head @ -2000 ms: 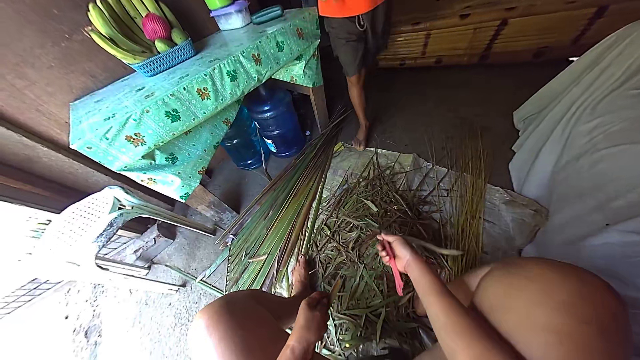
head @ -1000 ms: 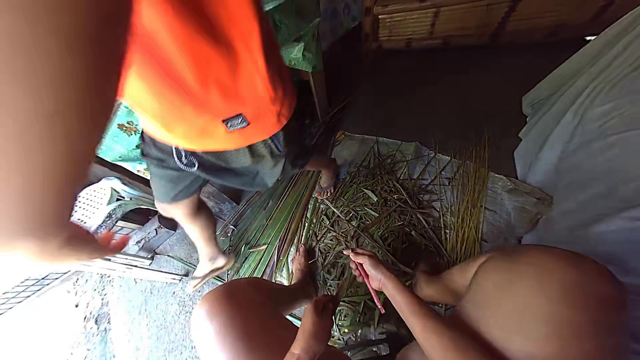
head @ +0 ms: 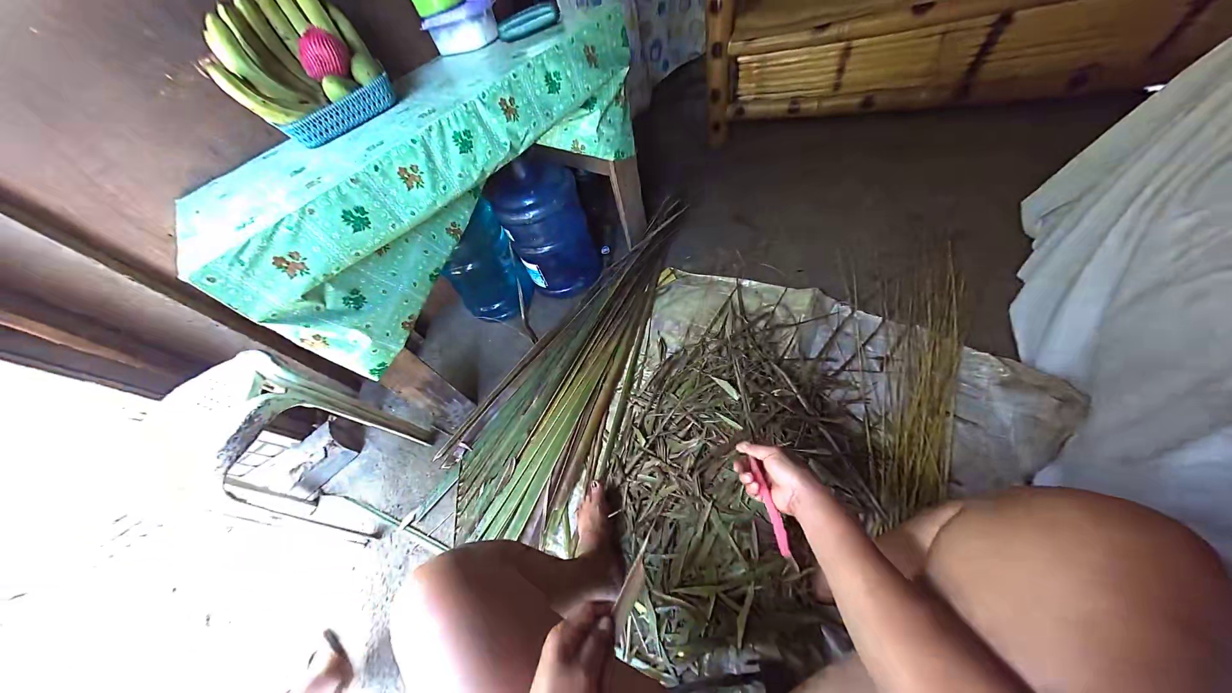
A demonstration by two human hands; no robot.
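My right hand (head: 778,478) grips a pink-handled tool (head: 772,515), probably a knife, over a heap of leaf scraps (head: 698,462). Low in the view, beside my bent knee, my left hand (head: 577,647) pinches a brownish strip of palm leaf (head: 630,595). A fanned bundle of long green and brown palm leaves (head: 549,414) lies left of the heap, near my foot. To the right of the heap is a bunch of thin yellowish leaf ribs (head: 919,414). The heap rests on a spread sack-like sheet (head: 1001,404).
A table with a green patterned cloth (head: 385,212) stands at upper left, with blue water jugs (head: 549,231) beneath. A white plastic chair (head: 327,404) is at the left. White fabric (head: 1136,269) hangs at the right. Part of another person's limb (head: 332,664) shows at lower left.
The person in the orange shirt, who passed close on the left one second ago, has moved mostly out of view. The table and jugs show again. My right hand still holds the pink tool.
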